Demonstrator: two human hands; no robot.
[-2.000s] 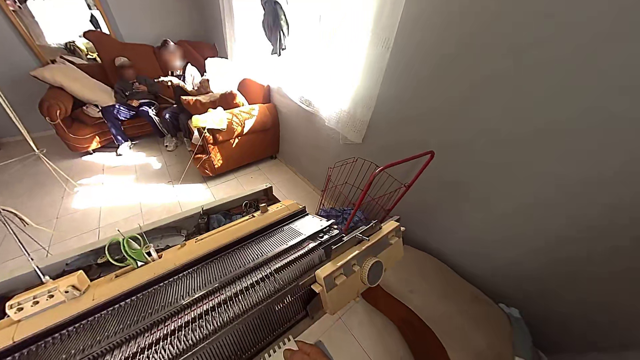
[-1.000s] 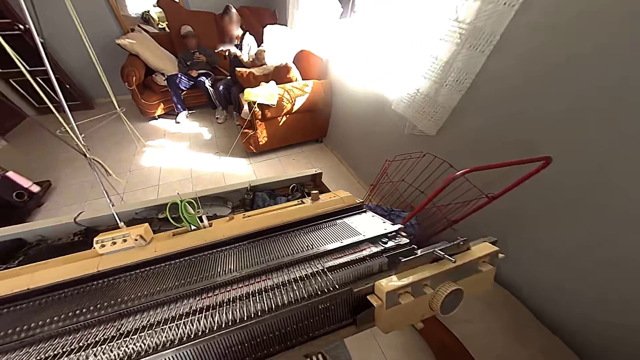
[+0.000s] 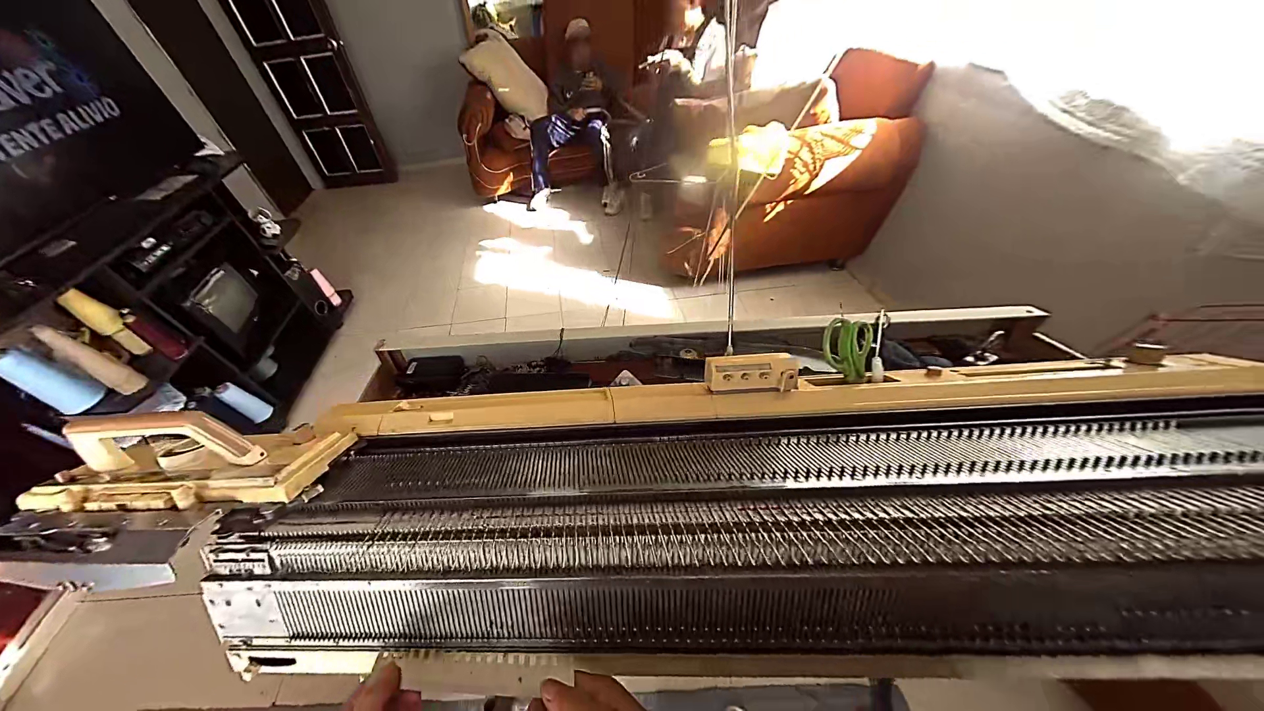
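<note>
Low in the head view, a pale toothed comb (image 3: 474,671) lies just below the front needle bed of a knitting machine (image 3: 592,612). My left hand (image 3: 383,689) pinches it near its left end, and my right hand (image 3: 588,693) grips it near its right end. Both hands are cut off by the lower frame edge. Thin yarn strands zigzag between the two needle beds. A beige carriage with a handle (image 3: 163,454) rests at the machine's left end. Behind the rear bed stand a beige row counter (image 3: 750,373) and a coil of green cord (image 3: 847,348).
A long open tray (image 3: 474,344) with small items runs behind the machine. Cones of yarn (image 3: 89,360) sit on a dark shelf unit at left. Two people (image 3: 583,94) sit on an orange sofa (image 3: 810,207) across the room. Yarn strands (image 3: 731,178) hang above the machine.
The view has swung left, bringing the machine's left end and the shelves into sight. Both hands now show on the comb; two seconds ago, part of one hand showed at the lower edge.
</note>
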